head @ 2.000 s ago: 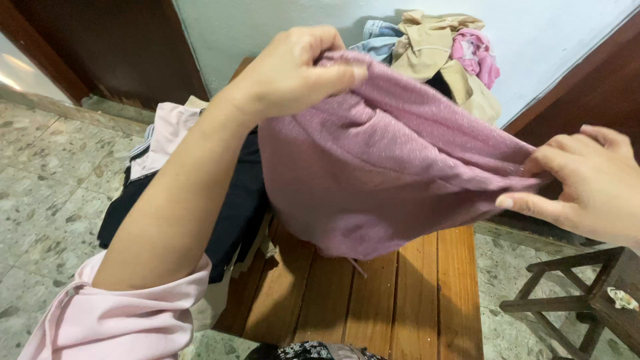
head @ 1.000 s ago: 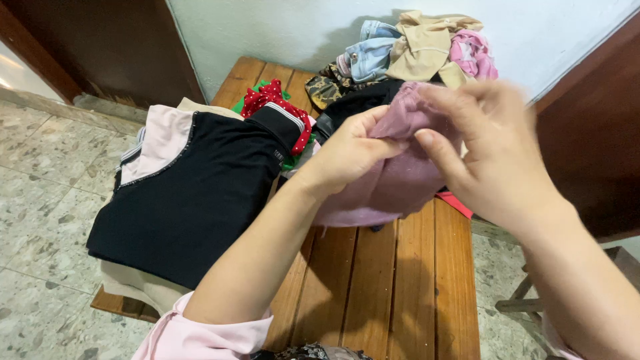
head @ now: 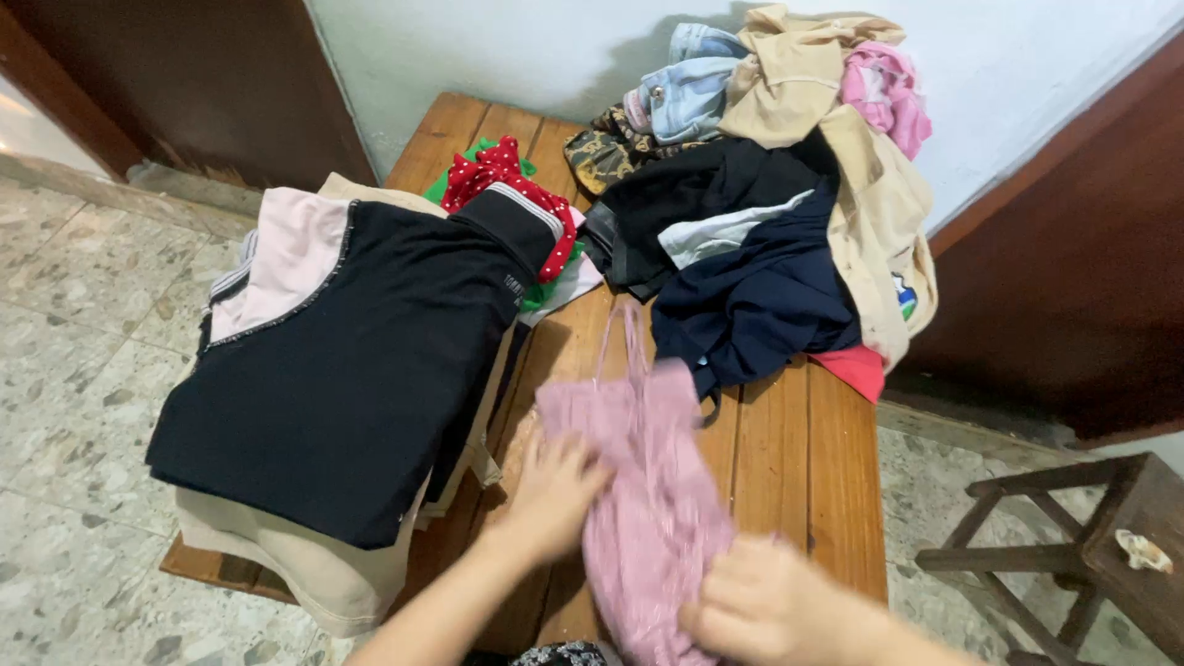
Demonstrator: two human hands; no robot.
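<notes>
A pink garment with thin straps lies lengthwise on the slatted wooden table, its straps pointing toward the back. My left hand rests on its left edge near the top, fingers apart; whether it grips any cloth is unclear. Lower down, my right hand is closed on the garment's right edge, slightly blurred. To the left lies a stack of flat clothes, topped by a black garment and a pale pink piece. A dark navy garment lies just beyond the pink one.
Behind are a loose heap with beige cloth, light blue denim and black cloth, and a red polka-dot piece by the stack. A wall backs the table. A dark wooden stool stands at the right.
The pink garment, held up in the air in both earlier frames, now lies on the table. My hands have come down toward the near edge and moved apart since one second ago.
</notes>
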